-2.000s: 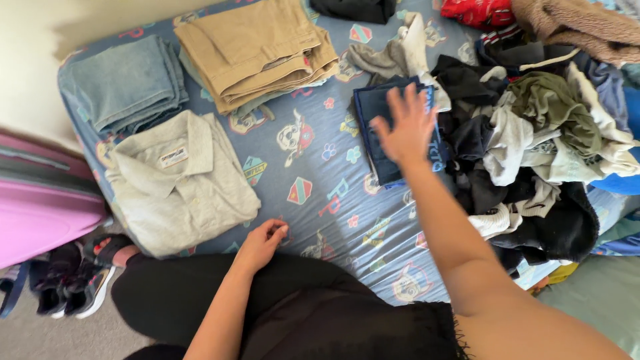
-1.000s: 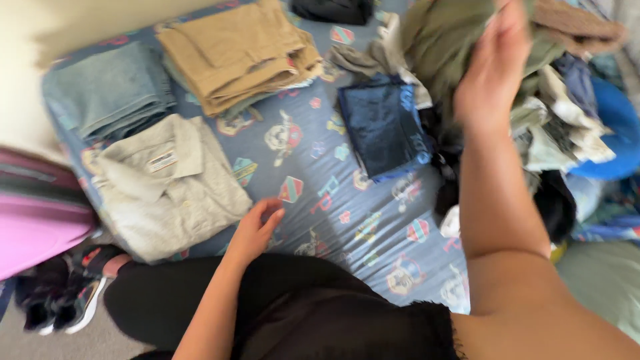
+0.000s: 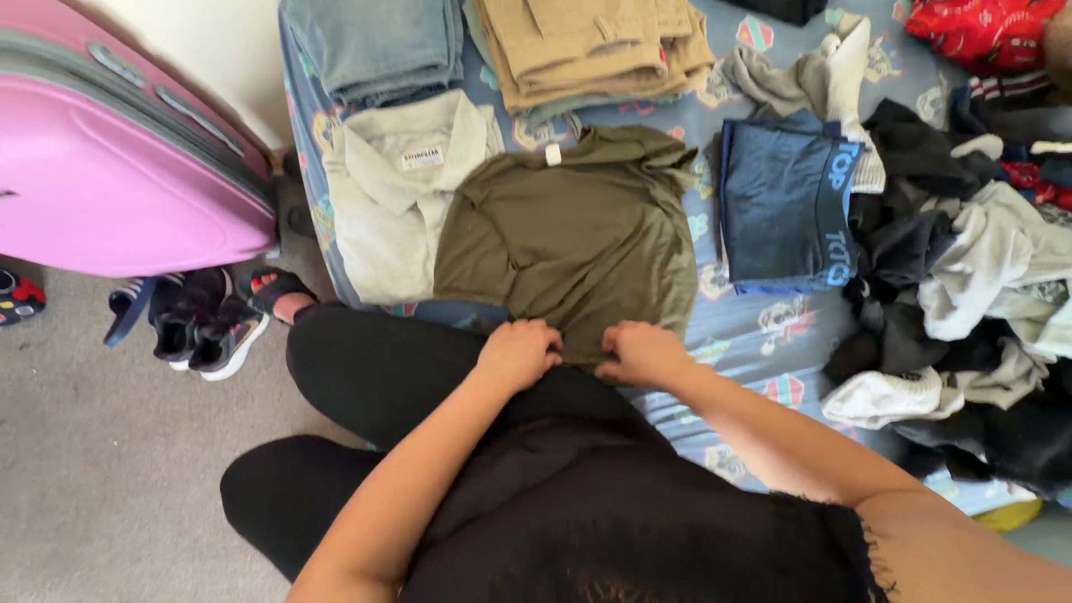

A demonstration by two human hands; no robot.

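Note:
An olive green T-shirt (image 3: 586,234) lies spread on the patterned bed sheet, its neck with a white tag away from me and its lower edge at my lap. My left hand (image 3: 521,352) grips that lower edge on the left, and my right hand (image 3: 643,353) pinches it on the right. The shirt's left sleeve overlaps a folded light grey polo shirt (image 3: 385,234). To its right, apart from it, sit folded navy boxer briefs (image 3: 783,201). Folded tan trousers (image 3: 586,50) and folded blue jeans (image 3: 385,50) lie beyond.
A heap of loose dark, grey and white clothes (image 3: 955,276) covers the bed's right side, with a red garment (image 3: 988,33) behind. A pink hard-shell suitcase (image 3: 134,167) stands left of the bed. Sneakers (image 3: 205,327) sit on the grey carpet (image 3: 126,469).
The olive T-shirt, bunched in the heap two seconds ago and by my raised right hand one second ago, now lies spread before me. Both hands have come to its lower edge.

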